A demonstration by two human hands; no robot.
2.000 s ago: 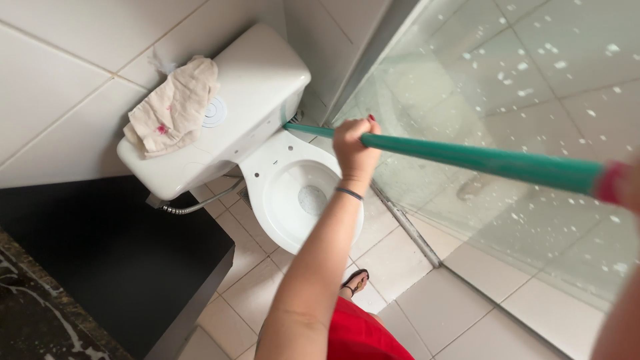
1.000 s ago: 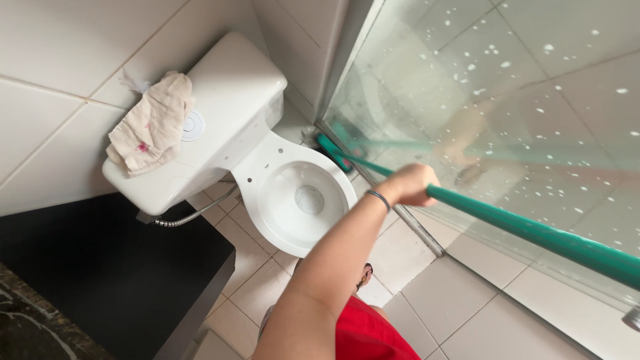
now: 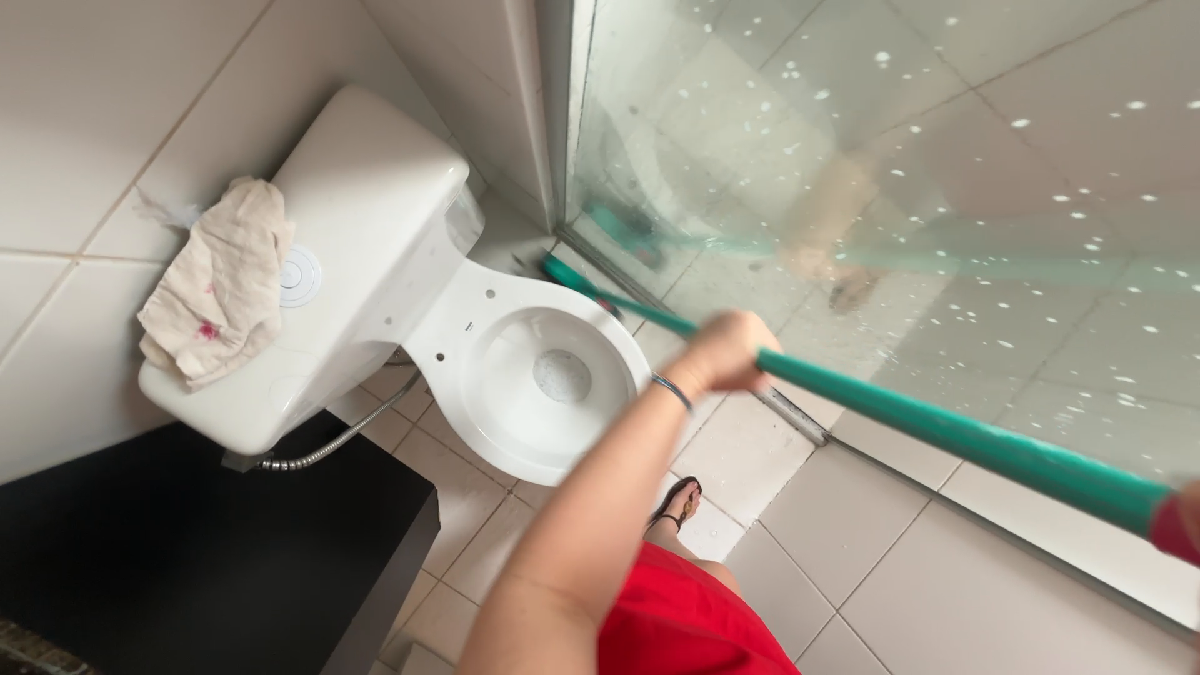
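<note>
My left hand (image 3: 731, 352), with a dark band at the wrist, grips the green pole (image 3: 937, 427) of a long-handled broom or brush near its lower part. Its green head (image 3: 565, 272) rests low between the white toilet bowl (image 3: 609, 337) and the glass screen; the bristles are mostly hidden. At the right edge, my right hand (image 3: 1192, 511) is partly cut off and blurred, around the pole's red end (image 3: 1172, 527). The toilet has no seat or lid on it. A stained beige cloth (image 3: 220, 286) lies on the toilet tank (image 3: 361, 178), beside the round flush button (image 3: 298, 276).
A glass shower screen (image 3: 937, 234) with white spots stands at the right above a metal floor track (image 3: 1012, 539). A black cabinet (image 3: 216, 544) is at the lower left. A flexible metal hose (image 3: 347, 436) hangs below the tank. My sandalled foot (image 3: 684, 504) stands on the tiled floor.
My left hand has moved away from the toilet's back corner, toward the glass and the floor track. The green head, out of sight two seconds ago, now shows beside the bowl.
</note>
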